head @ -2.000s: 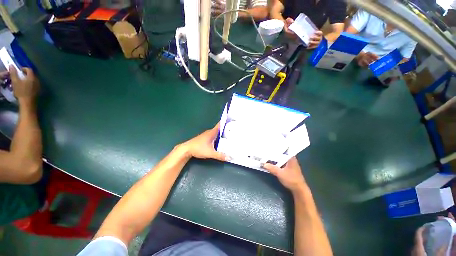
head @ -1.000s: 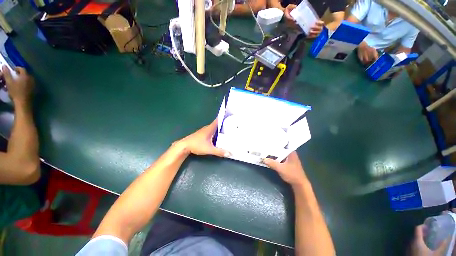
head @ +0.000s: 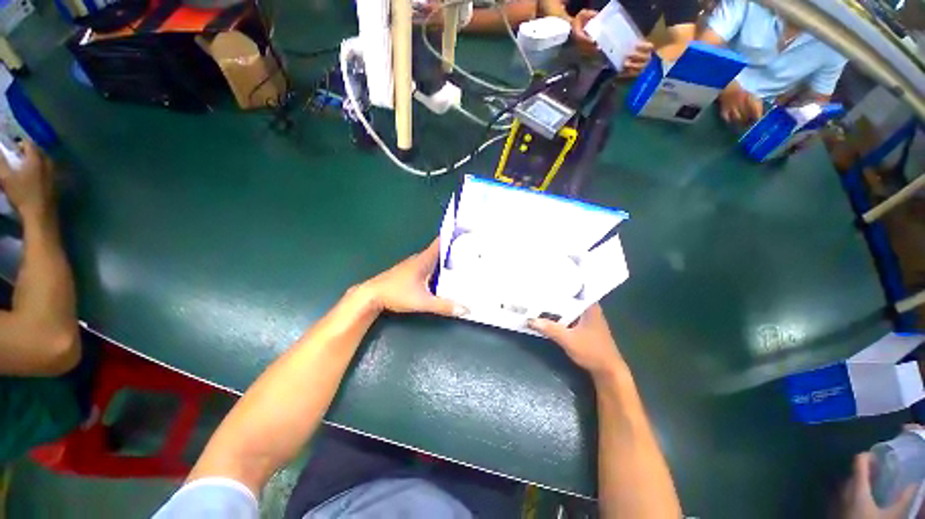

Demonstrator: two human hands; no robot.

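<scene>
The retail box (head: pixel 497 289) is held open in front of me, at or just above the green table (head: pixel 243 233). Its lid (head: pixel 548 218) stands up at the far side, with a blue edge. Side flaps stick out at both ends. The inside is white and overexposed; a rounded white insert shows faintly. My left hand (head: pixel 411 287) grips the left end, thumb on the near edge. My right hand (head: pixel 583 338) grips the near right corner, thumb beside small dark marks.
A yellow and black tester (head: pixel 538 147) lies beyond the box. A post (head: pixel 404 81), white cables, and a black case (head: pixel 142 66) stand at the far left. Co-workers handle boxes at the far right. An open blue box (head: pixel 852 390) lies right; a person's arm (head: pixel 46 274) is left.
The box and both my hands stay nearly the same in the view, slightly higher than two seconds ago. At the far right, a co-worker's blue box has turned and opened.
</scene>
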